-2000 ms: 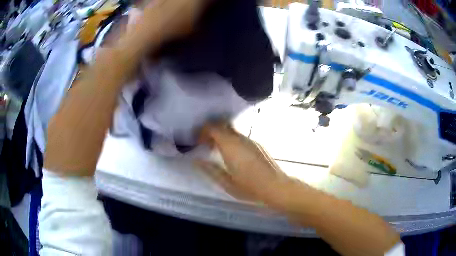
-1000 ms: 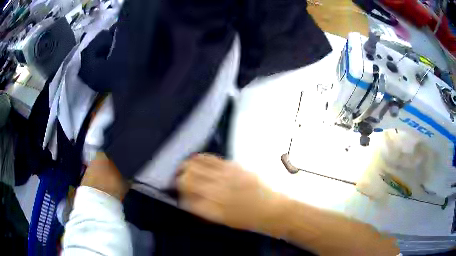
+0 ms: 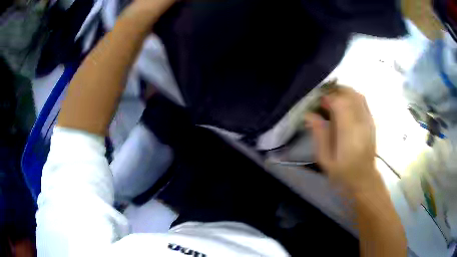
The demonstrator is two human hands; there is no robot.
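Observation:
The black garment (image 3: 250, 65) spreads over the machine table from the top edge towards the wearer's lap. Its near edge has a pale strip (image 3: 288, 125). My right hand (image 3: 346, 130) is blurred at the right end of this strip, fingers bent and touching or very near the cloth; whether it grips is unclear. My left hand (image 3: 153, 5) is at the top edge beside the garment's upper left, mostly cut off, so its fingers cannot be made out.
The white sewing machine (image 3: 436, 70) is blurred at the right. Snips with yellow-green handles (image 3: 428, 196) lie below it near cream cloth (image 3: 413, 173). A blue basket (image 3: 37, 145) stands at left. Black and pale cloth (image 3: 143, 160) hangs by the table edge.
The view has swung down and left. The garment now spreads wider across the table. My left hand has gone up to the top edge; my right hand has moved right along the garment.

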